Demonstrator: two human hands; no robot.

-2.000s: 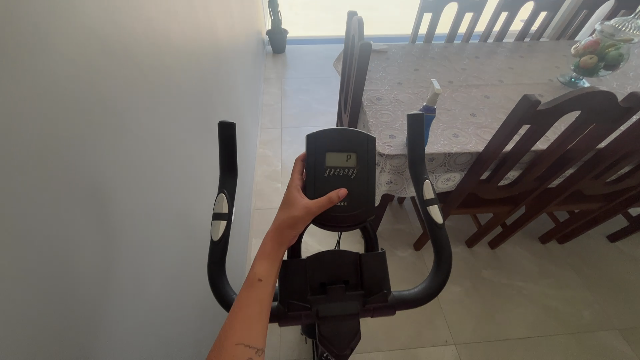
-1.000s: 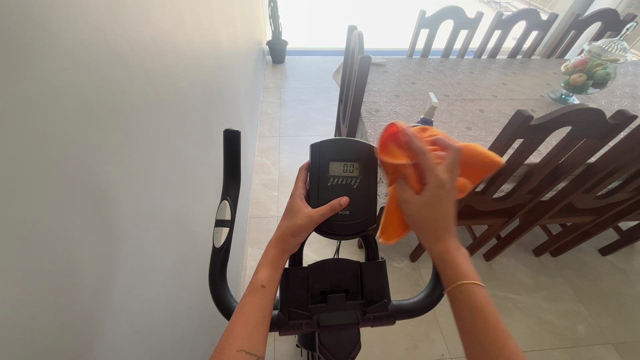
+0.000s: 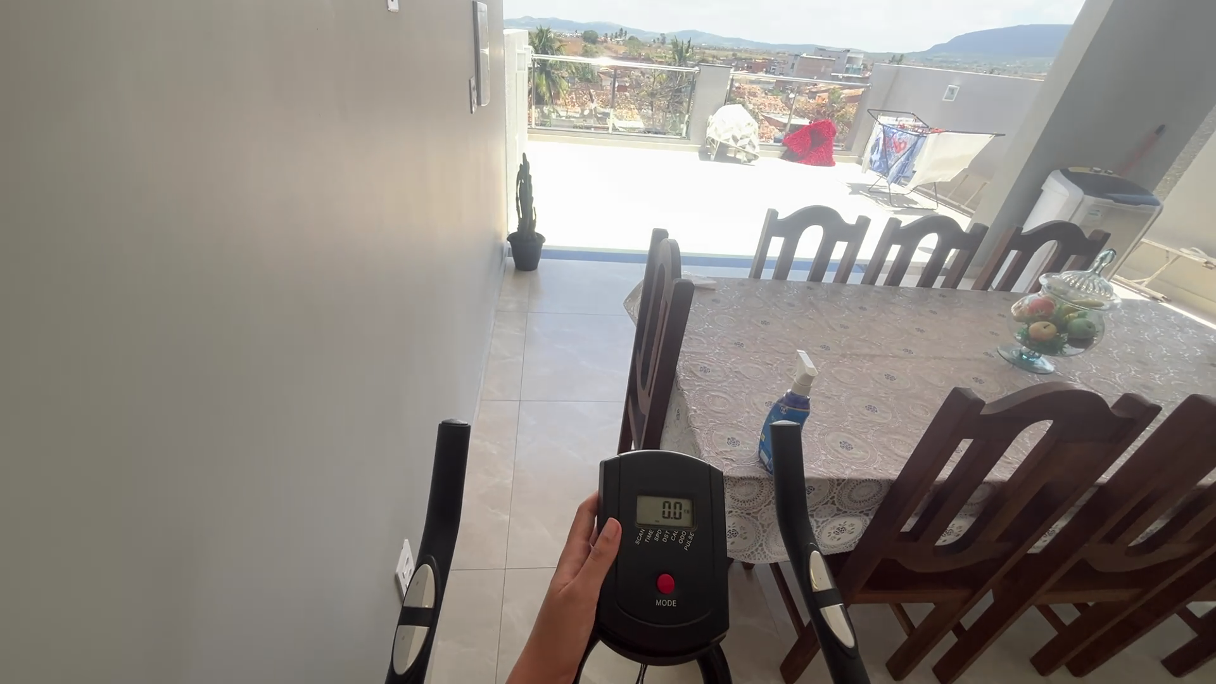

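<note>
My left hand (image 3: 578, 579) grips the left edge of the black exercise bike console (image 3: 663, 560), its thumb at the front edge beside the small lit display. A red button sits below the display. My right hand is out of view. The left handlebar (image 3: 446, 503) and the right handlebar (image 3: 790, 494) of the bike rise on either side, each with a silver pulse sensor. A blue spray bottle (image 3: 785, 418) with a white nozzle stands on the table just beyond the right handlebar. The orange cloth is not in view.
A dining table with a lace-patterned tablecloth (image 3: 855, 380) stands at the right, with wooden chairs (image 3: 1007, 456) around it and a glass fruit jar (image 3: 1056, 318) on top. A wall (image 3: 285, 332) runs along the left. A potted cactus (image 3: 525, 223) stands by the terrace opening.
My right hand and its orange cloth, beside the console one second ago, have left the view. My left hand stays on the console, its thumb now at the left edge. The view has tilted up.
</note>
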